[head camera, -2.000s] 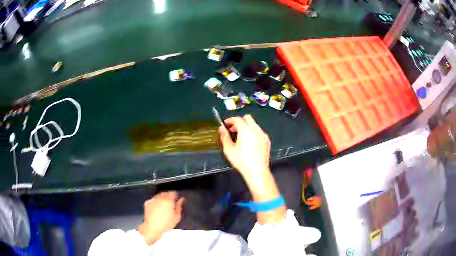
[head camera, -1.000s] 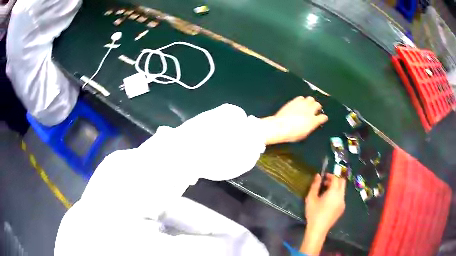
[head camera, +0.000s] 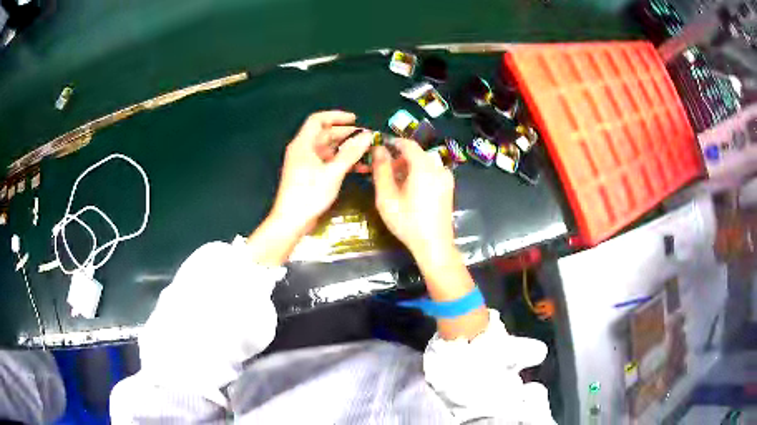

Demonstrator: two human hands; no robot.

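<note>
My left hand (head camera: 318, 166) and my right hand (head camera: 415, 192) are raised over the dark green mat (head camera: 207, 158), fingertips close together. Between them is a small part (head camera: 377, 139) with a yellow and dark look, mostly covered by the fingers. Both hands pinch at it. No tweezers can be made out in my right hand. My right wrist wears a blue strap. Watch screen modules (head camera: 429, 100), black with white and yellow backs, lie to the right of my hands.
A red-orange blister tray (head camera: 614, 133) lies right of the modules. A white-topped machine (head camera: 593, 290) with brown fixtures (head camera: 658, 328) stands at lower right. A white charger (head camera: 84, 294) with coiled cable lies at left. An amber tape patch (head camera: 340, 235) is below my hands.
The view swung left, then back. My left hand went from near my lap to the mat's far side, then to my right hand. The tweezers seen in my right hand no longer show clearly.
</note>
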